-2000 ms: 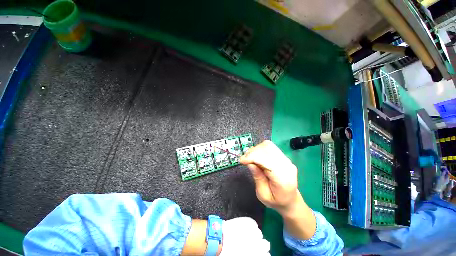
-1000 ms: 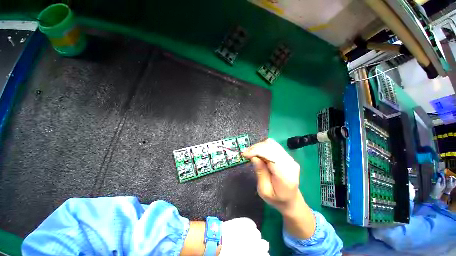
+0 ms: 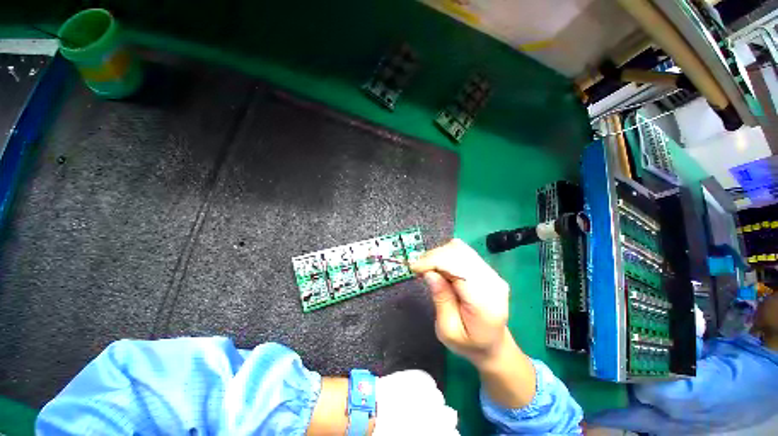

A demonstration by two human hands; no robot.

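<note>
A green PCB panel (image 3: 358,269) with white and black parts lies slightly tilted on the black mat (image 3: 281,187). My bare right hand (image 3: 465,294) is at the panel's right end, thumb and forefinger pinching a thin stick (image 3: 395,261). The stick points left over the panel; I cannot tell if its tip touches. My left hand (image 3: 414,404), in a white glove, is below the panel at the bottom edge, partly cut off, its fingers hidden. A light blue wrist strap (image 3: 362,400) is on that arm.
A green cup (image 3: 107,64) stands at the far left. Two darker panels (image 3: 391,75) (image 3: 463,106) lie beyond the mat. A black flashlight (image 3: 525,237) reaches over a slotted rack (image 3: 559,289), beside a blue-edged board rack (image 3: 604,272). A person's blue sleeve (image 3: 725,383) shows far right.
The whole view has shifted slightly, moving the scene a little left. My right hand stays at the panel's right end; the stick's visible part over the panel has changed slightly.
</note>
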